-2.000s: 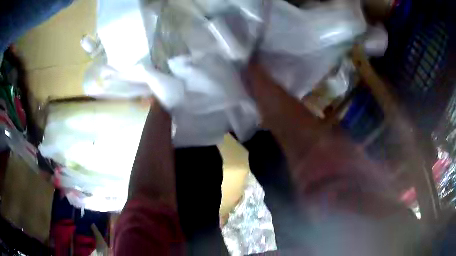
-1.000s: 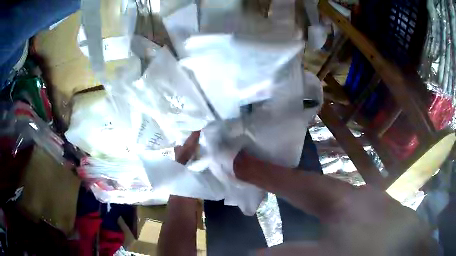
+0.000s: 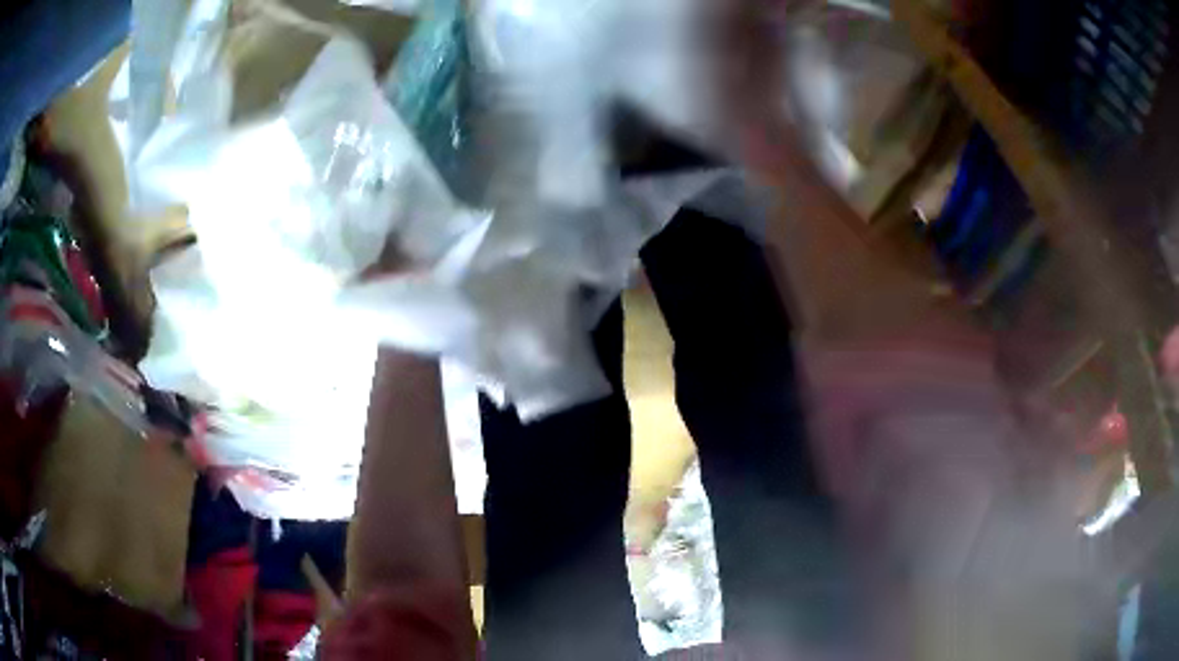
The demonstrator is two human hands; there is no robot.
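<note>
Crumpled translucent white plastic bags (image 3: 530,310) fill the upper middle, some with dark printed lettering. My left hand (image 3: 398,265) is among them at the left middle, partly covered by plastic and closed on it. My right forearm reaches up to the top middle; my right hand (image 3: 750,78) is a blur against the white plastic, and its fingers cannot be made out. A brightly lit, overexposed white stack (image 3: 272,349) lies left of my left hand.
A wooden stool frame (image 3: 1021,155) and a dark lattice crate (image 3: 1118,58) stand at the right. A brown carton piece (image 3: 116,504) and red and dark bundles (image 3: 226,594) are at lower left. Shiny clear film (image 3: 679,581) lies between my dark-clothed legs.
My right hand has moved up and away from my left hand. The plastic has spread upward, uncovering more of my legs. My left hand has shifted up and left.
</note>
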